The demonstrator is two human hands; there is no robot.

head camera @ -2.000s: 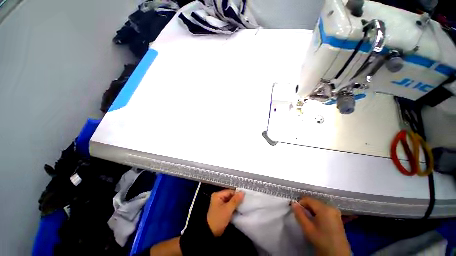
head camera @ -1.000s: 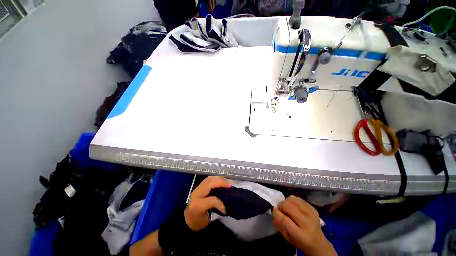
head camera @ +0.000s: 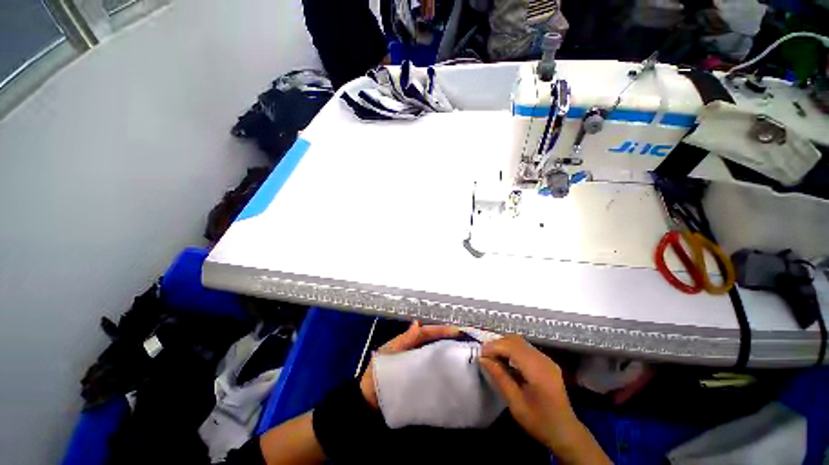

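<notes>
A white-grey fabric piece is held just off the table's front edge, above my lap. Its pale side faces up, and a bit of dark fabric shows along its top edge. My left hand is behind and under its left part, with most fingers hidden by the cloth. My right hand pinches its upper right corner between thumb and fingers.
The sewing machine stands at the back right of the table. Scissors lie right of it. Striped cut pieces lie at the far left. Blue bins with dark and grey fabric are below. A measuring tape runs along the front edge.
The dark side of the fabric faced up a second ago; now the pale side does. Earlier, both hands held the pale cloth by its top edge. The view has tilted up and shifted.
</notes>
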